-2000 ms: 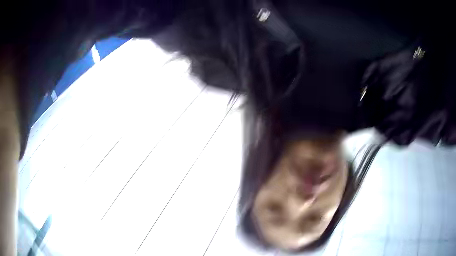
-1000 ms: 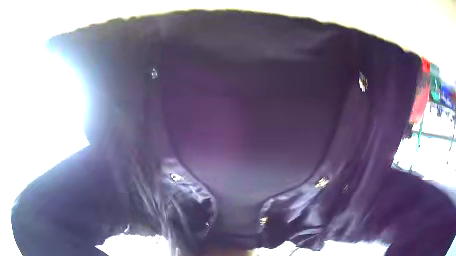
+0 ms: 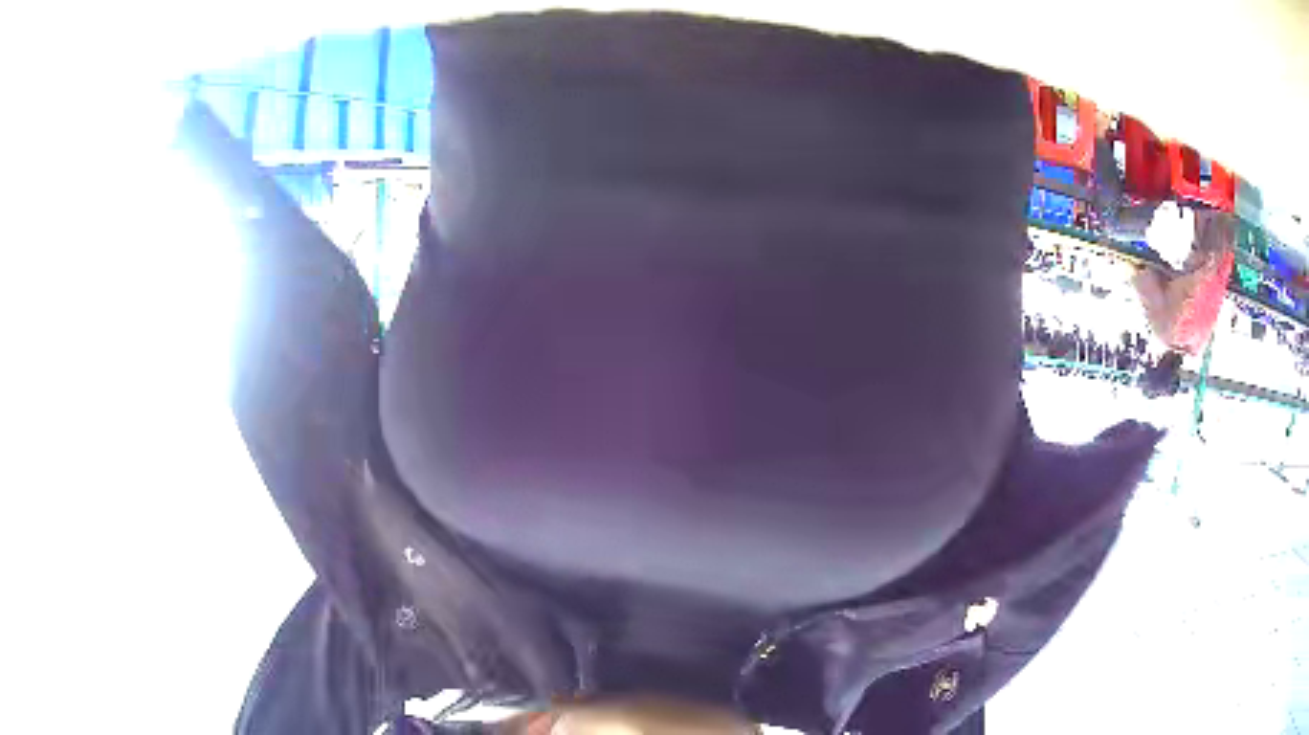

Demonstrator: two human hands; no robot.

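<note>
A dark jacket (image 3: 309, 431) with shiny snaps hangs open around a dark purple-grey top (image 3: 689, 345). A torso in these clothes fills the middle of the view, close to the camera. A blurred skin-coloured patch (image 3: 653, 717) is cut off by the bottom edge; I cannot tell for certain which body part it is. Neither my left hand nor my right hand can be made out. No work item is seen in a hand.
Red crates (image 3: 1064, 127) stand in a row at the upper right, with blue and green items below. A blurred, reddish-clothed figure, seemingly a person (image 3: 1189, 295), is beside them. Blue panels (image 3: 339, 94) show at the upper left. Much of the rest is washed out.
The face seen upside down two seconds ago is out of view. Since one second ago the jacket has spread wider, more of the top shows, and blue panels and more crates have appeared.
</note>
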